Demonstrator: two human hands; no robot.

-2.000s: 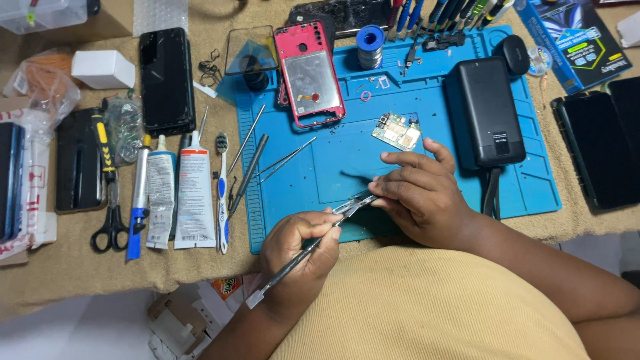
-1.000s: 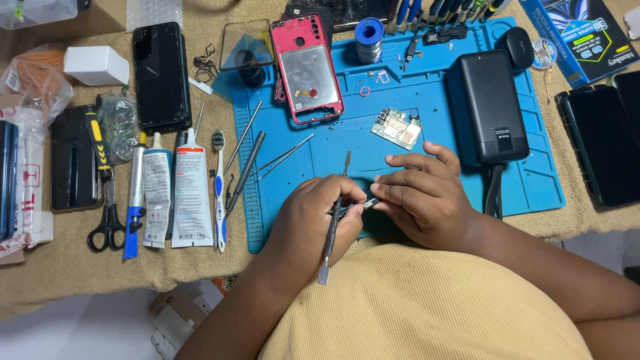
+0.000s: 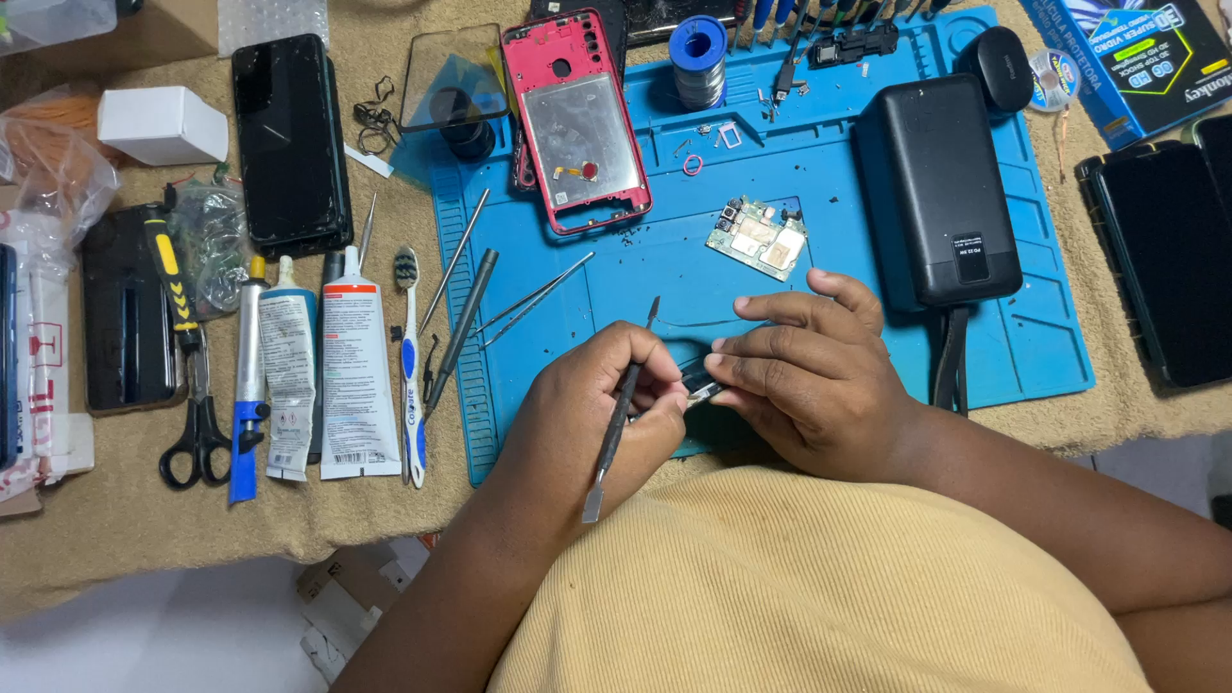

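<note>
My left hand [image 3: 616, 414] has a metal pry tool [image 3: 616, 423] with a flat spatula end lying across its fingers, and its fingertips pinch one end of a small dark and silvery part [image 3: 705, 392]. My right hand [image 3: 818, 375] grips the other end of that part, mostly covering it, so its kind cannot be told. Both hands meet over the lower edge of the blue repair mat [image 3: 635, 298]. Above them lie a phone circuit board [image 3: 760, 239] and a red phone frame [image 3: 582, 125], with tweezers [image 3: 534, 298] to the left.
A black power bank [image 3: 938, 192] with a strap stands at the mat's right, near a solder spool [image 3: 699, 63]. At left are a toothbrush [image 3: 412, 385], two tubes, including a white one [image 3: 356, 385], black-handled scissors [image 3: 195, 443], a desoldering pump [image 3: 248, 385] and a dark phone [image 3: 292, 144].
The pry tool has swung from a low slant in my left hand to a steeper angle across its fingers. My left hand has closed in on my right, around the small part.
</note>
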